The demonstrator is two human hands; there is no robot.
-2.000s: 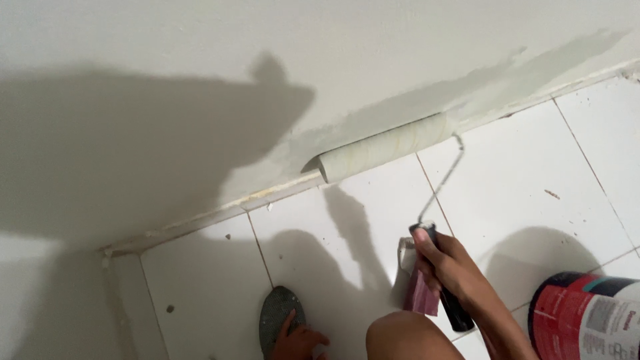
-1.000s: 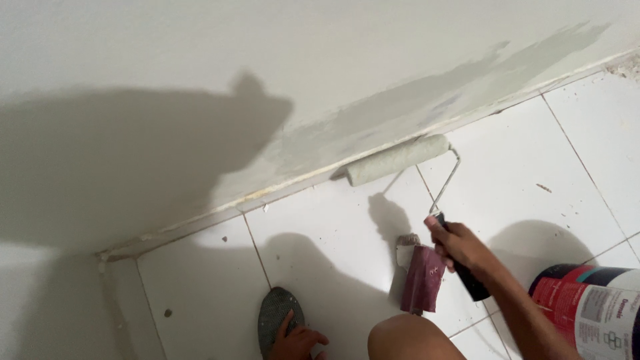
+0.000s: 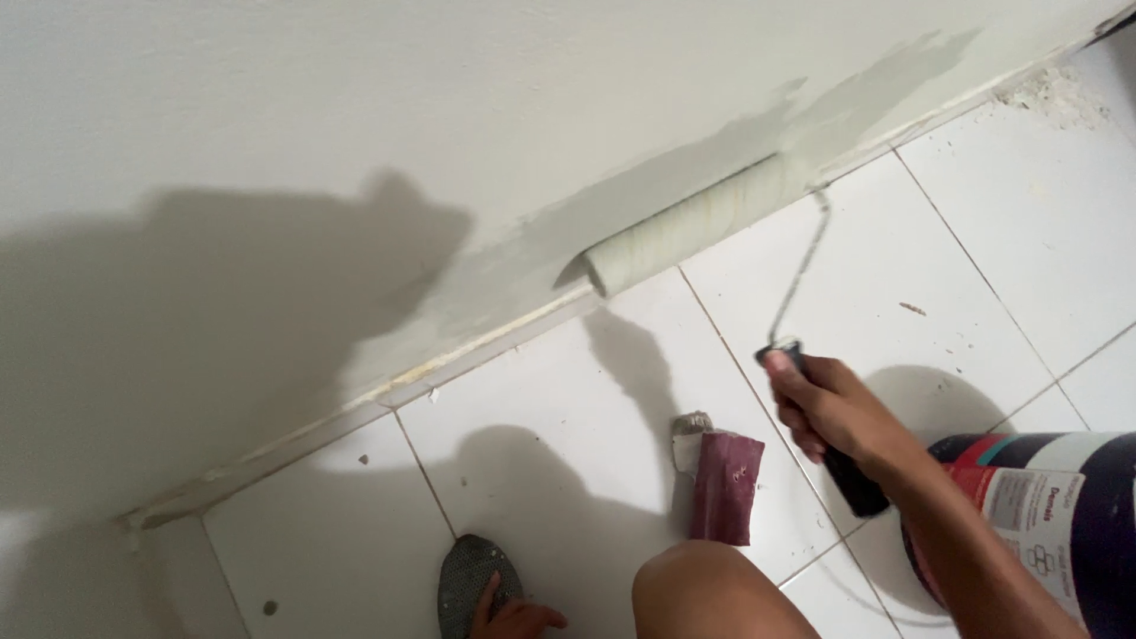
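Note:
My right hand [image 3: 821,404] grips the black handle of a paint roller [image 3: 697,222], whose thumb end is near the wire frame. The roller's pale, long sleeve lies against the foot of the wall [image 3: 532,106], over a damp-looking grey-green painted strip. My left hand [image 3: 515,619], at the bottom edge, rests by the toe of a dark grey mesh shoe [image 3: 475,572], fingers spread and one finger on it; no tool shows in it. A purple piece of material [image 3: 728,488] lies on the floor beside a small whitish item with a bristly-looking end [image 3: 690,435].
A paint bucket [image 3: 1056,515] with a printed label stands at the lower right, behind my right forearm. My bare knee [image 3: 719,590] is at the bottom. Crumbled debris [image 3: 1056,98] lies by the wall at upper right, and small chips dot the white floor tiles [image 3: 967,355].
The roller has moved from the floor edge back up against the wall's foot since one second ago. My right hand still holds it, and my left hand stays by the shoe.

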